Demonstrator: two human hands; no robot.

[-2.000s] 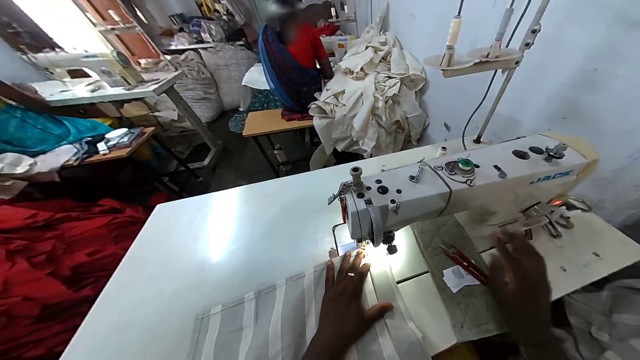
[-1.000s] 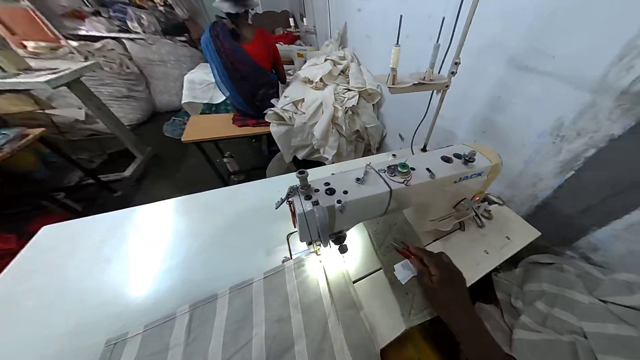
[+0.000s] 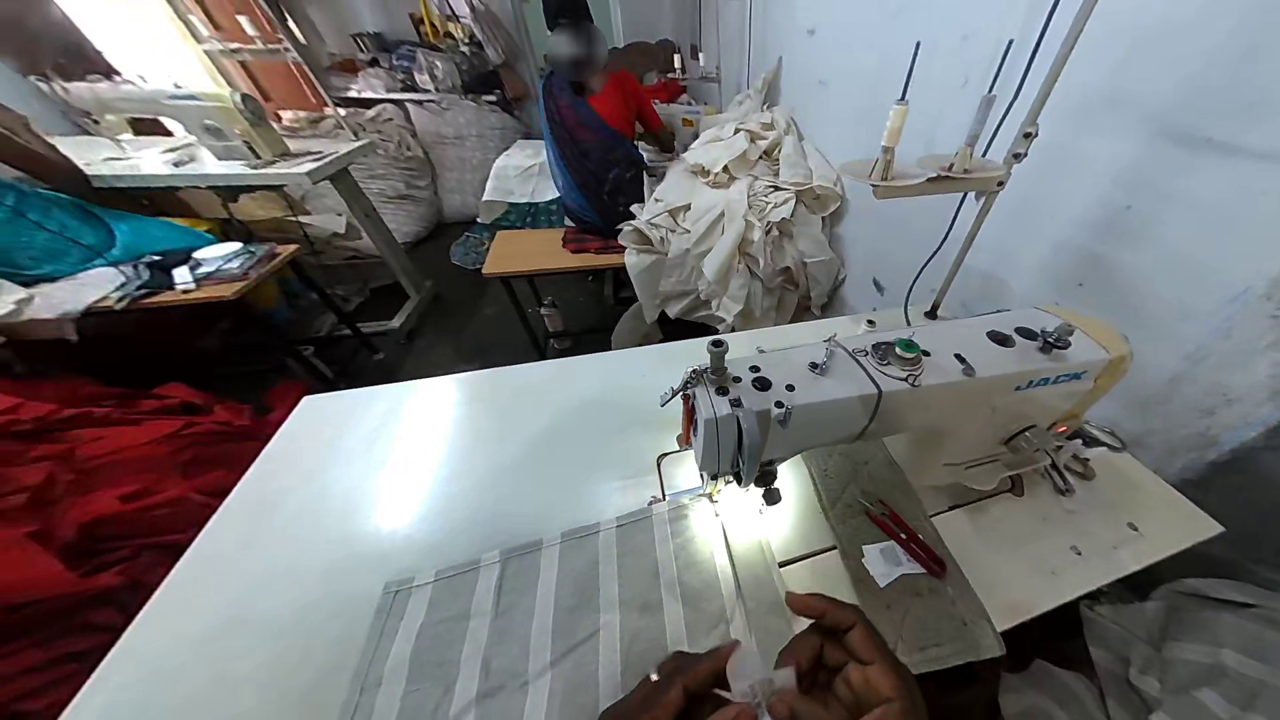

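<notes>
At the bottom centre my left hand [image 3: 672, 690], with a ring on one finger, and my right hand [image 3: 850, 665] meet over the cloth, fingers closed on a small piece of white material [image 3: 750, 672]. Grey-and-white striped fabric [image 3: 575, 610] lies flat on the white table, its top right corner beneath the lit needle area of a Jack industrial sewing machine [image 3: 900, 390]. Red thread snips [image 3: 905, 538] rest beside a small white label [image 3: 888, 562] on the grey pad right of the needle. The fingertips partly hide the white piece.
More striped fabric [image 3: 1180, 640] is bunched at the lower right. Red cloth [image 3: 120, 500] is heaped left of the table [image 3: 470, 430]. A thread stand [image 3: 930, 180] rises behind the machine. Beyond are a pile of cream cloth [image 3: 740, 210], a seated person [image 3: 600, 150] and another sewing machine [image 3: 190, 120].
My right hand has moved from the snips and label to the bottom centre, leaving the snips on the pad. My left hand, out of sight a second ago, is back in view. A white piece is now held.
</notes>
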